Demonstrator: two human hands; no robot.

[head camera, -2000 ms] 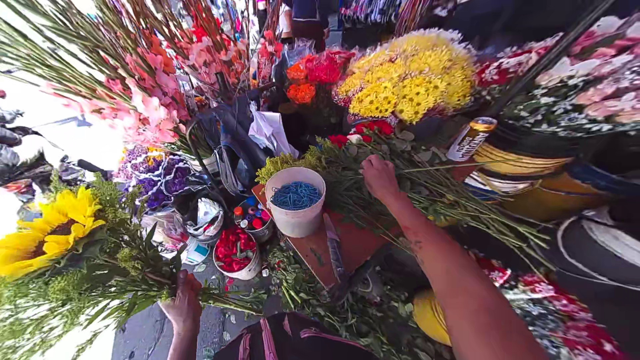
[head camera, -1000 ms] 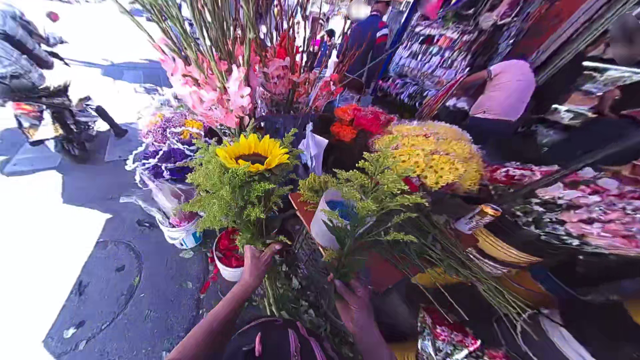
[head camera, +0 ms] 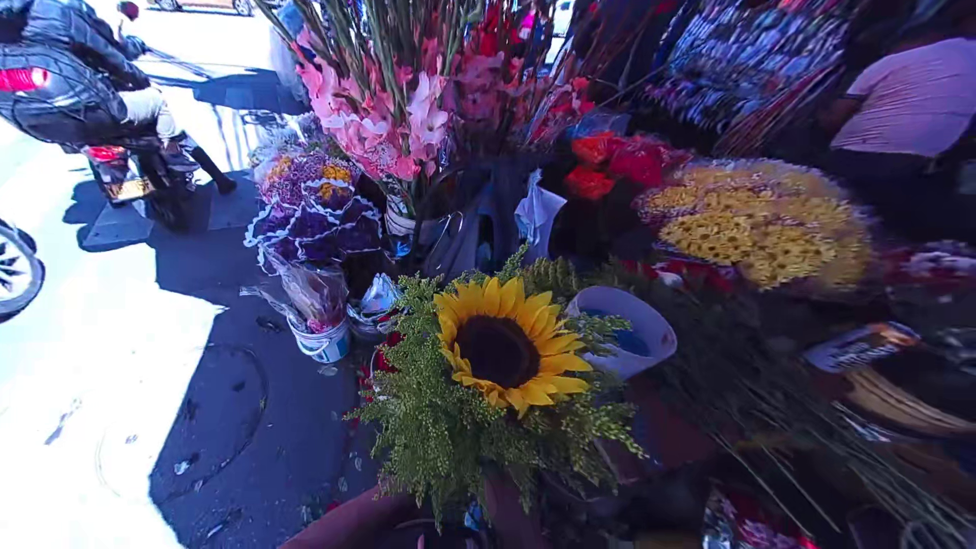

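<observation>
A sunflower with yellow petals and a dark centre faces up amid feathery green filler foliage, forming one upright bunch in front of me. Below it, my left hand reaches in from the lower left and holds the bunch, its fingers mostly covered by leaves. My right hand is under the same foliage, dark and largely hidden, so its grip does not show. Just behind the bunch on the right, a white bucket with blue contents tilts. Cut green stems lie to the right.
Pink gladioli, purple wrapped flowers and a small white bucket stand behind left. Yellow daisy-like flowers and a drink can are at right. A motorcycle with a rider is upper left; a bent-over person is upper right.
The sunflower bunch has come from the far left to in front of me. The sprigs by my right hand a second ago now merge with the bunch. The view has swung left.
</observation>
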